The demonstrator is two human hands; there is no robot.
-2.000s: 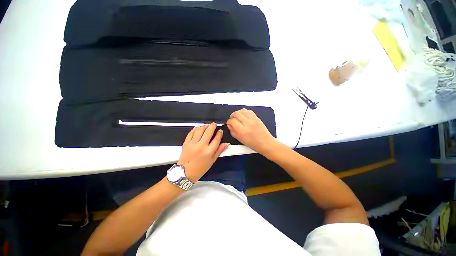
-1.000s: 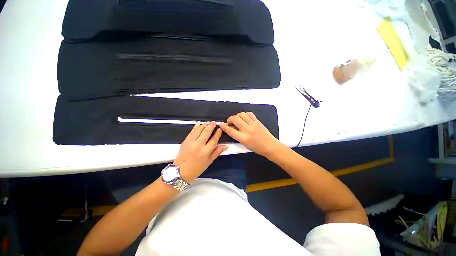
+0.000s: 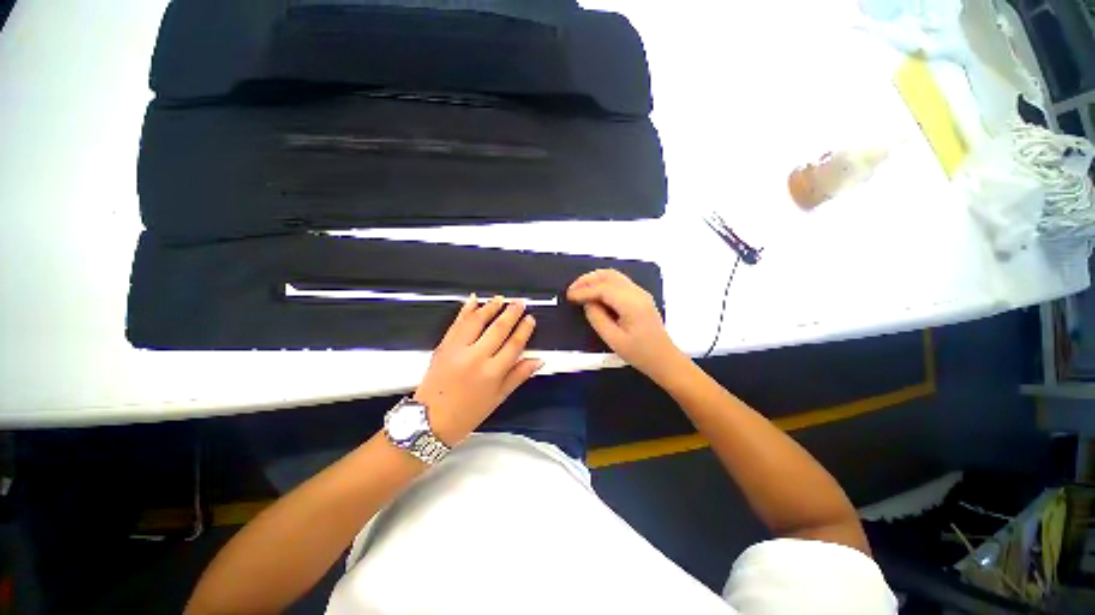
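A black slotted panel (image 3: 204, 294) lies flat along the table's near edge. Its long slot (image 3: 408, 296) shows as a white line, with its right end now visible. My left hand (image 3: 480, 358), with a watch at the wrist, lies flat on the panel with fingertips at the slot's lower edge near its right part. My right hand (image 3: 622, 315) rests at the panel's right end, just right of the slot, fingers curled with thumb near the forefinger. Whether it pinches anything is hidden.
Overlapping black panel piles (image 3: 396, 168) lie just beyond the worked panel. Dark thread snips (image 3: 735, 240) with a cord lie to the right. A small brownish bottle (image 3: 819, 180), a yellow card (image 3: 931, 114), clear plastic bags (image 3: 1006, 198) and a white cord bundle (image 3: 1057, 180) lie farther right.
My right hand has moved right, away from my left fingertips and off the slot's end, uncovering it. My left hand stays at about the same place on the panel.
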